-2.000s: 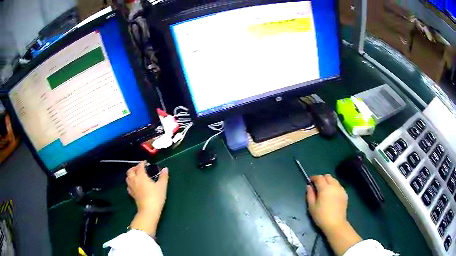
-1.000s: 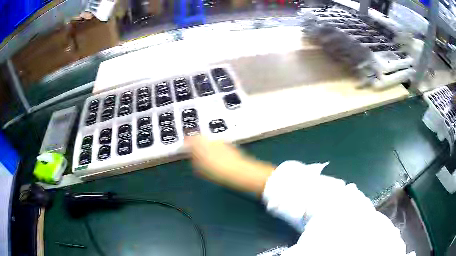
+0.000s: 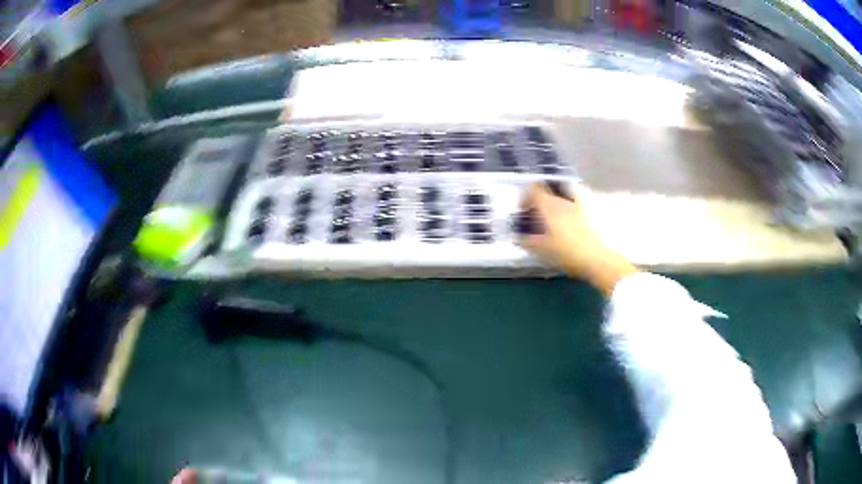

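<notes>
The picture is blurred. My right hand (image 3: 567, 236) is at the right end of the white blister tray (image 3: 378, 250), its fingers over the last pockets of the front row. Dark watch bodies show at its fingertips; whether the fingers grip one cannot be told. Black watch bodies (image 3: 385, 210) stand in two rows in the tray. Of my left hand only a small skin-coloured bit (image 3: 185, 475) shows at the bottom edge, cut off; what it holds is hidden.
The black barcode scanner (image 3: 255, 319) lies on the green mat in front of the tray, its cable curving right. A green-yellow pack (image 3: 173, 236) and clear box (image 3: 205, 170) are left of the tray. A monitor (image 3: 43, 255) is at far left, stacked trays (image 3: 756, 132) at far right.
The view has turned from the monitors to the tray. Since one second ago, my right hand has moved from the tray's front edge to the pockets at its right end.
</notes>
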